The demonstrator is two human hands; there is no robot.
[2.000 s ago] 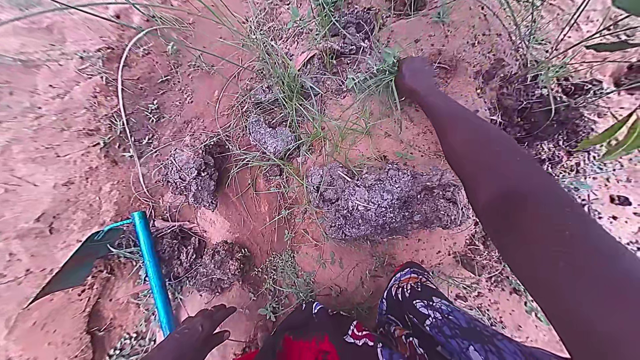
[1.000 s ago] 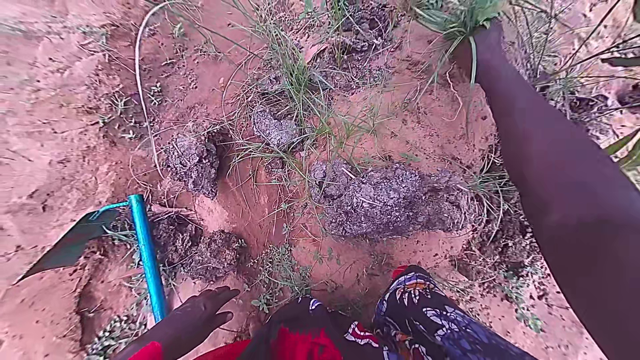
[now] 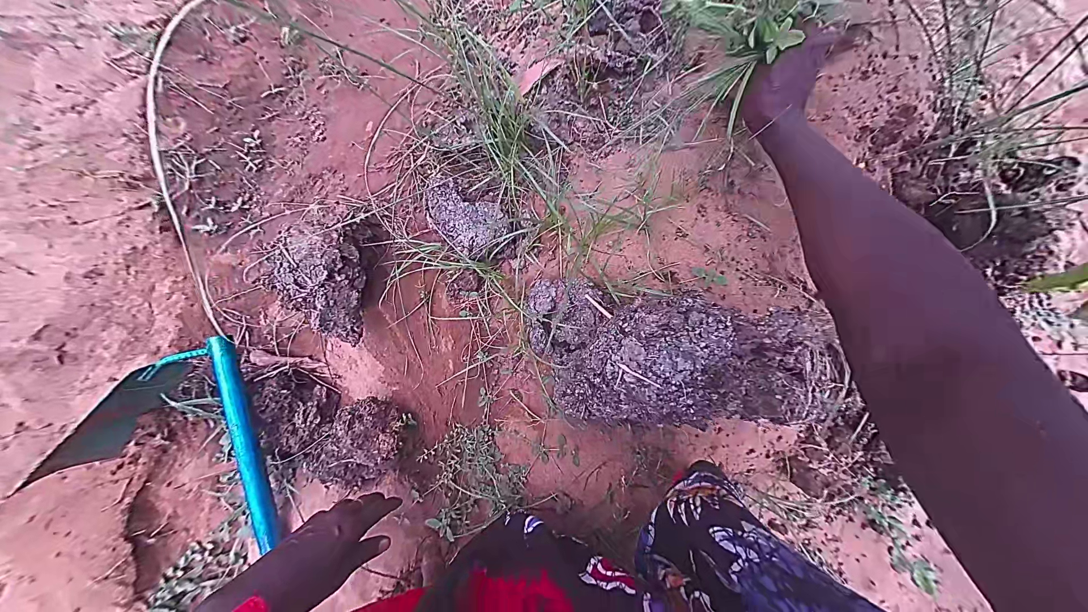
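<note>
My right hand (image 3: pixel 786 85) is at the upper right, closed around a bunch of green grass and leafy weeds (image 3: pixel 756 30); its fingers are partly hidden by the leaves. At the lower left, my left hand (image 3: pixel 340 535) hovers with fingers spread and nothing in it. Beside it lies a hoe with a blue metal handle (image 3: pixel 245 446) and a flat dark blade (image 3: pixel 115 416) pointing left. Whether my left forearm touches the handle cannot be told.
Grey crusty soil clods (image 3: pixel 654 357) lie in the centre, with another clod (image 3: pixel 319 276) to the left. Grass tufts (image 3: pixel 501 119) grow above them. A pale curved stem (image 3: pixel 157 136) arches at the left. Dry stalks (image 3: pixel 990 127) stand at the right. Patterned cloth (image 3: pixel 722 544) covers my legs.
My right hand was low at a grass tuft two seconds ago; it then moved right and up with a bunch of weeds, roots dangling. My left hand stays by the hoe handle.
</note>
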